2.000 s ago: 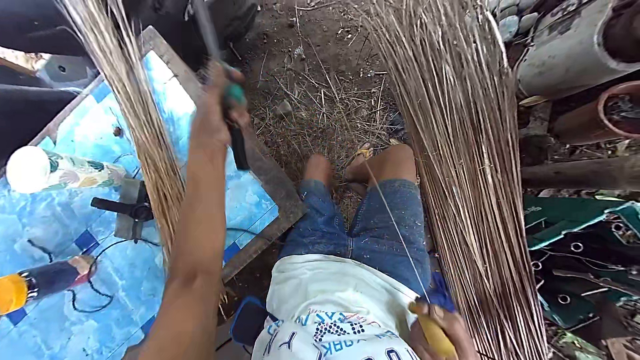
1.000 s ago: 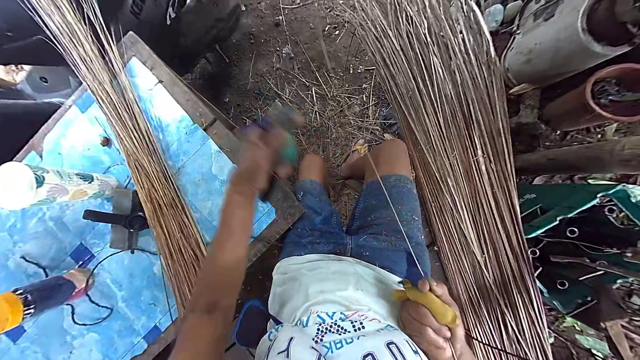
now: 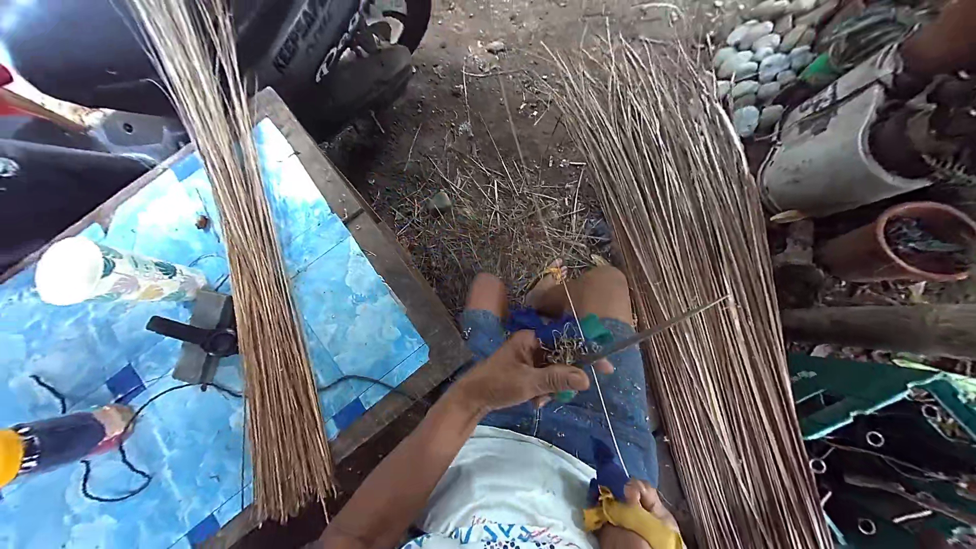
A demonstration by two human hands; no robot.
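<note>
My left hand [image 3: 526, 374], over my thighs, is closed around a knife [image 3: 656, 332] whose narrow blade points up and right, with blue and green cloth [image 3: 541, 324] and tangled fibre about the fingers. My right hand [image 3: 644, 507], at my right hip, is wrapped in yellow cloth [image 3: 629, 518] and grips the lower end of a thin pale midrib strand [image 3: 606, 412]. The strand runs up between my knees, past the knife; whether the blade touches it I cannot tell. A large bundle of brown midribs [image 3: 701, 290] lies beside my right leg.
On the blue-patterned table [image 3: 358, 297] at left lie another midrib bundle [image 3: 267, 305], a patterned cylinder [image 3: 130, 274], a dark clamp-like object [image 3: 202, 339], a yellow-capped bottle [image 3: 53, 446] and a black cord. A motorcycle [image 3: 335, 69] stands behind. Pots [image 3: 896, 244] and green netting [image 3: 846, 396] are at right.
My left hand has come down from above the table's edge to over my thighs, with the knife. My right hand remains near my right hip. The view has shifted.
</note>
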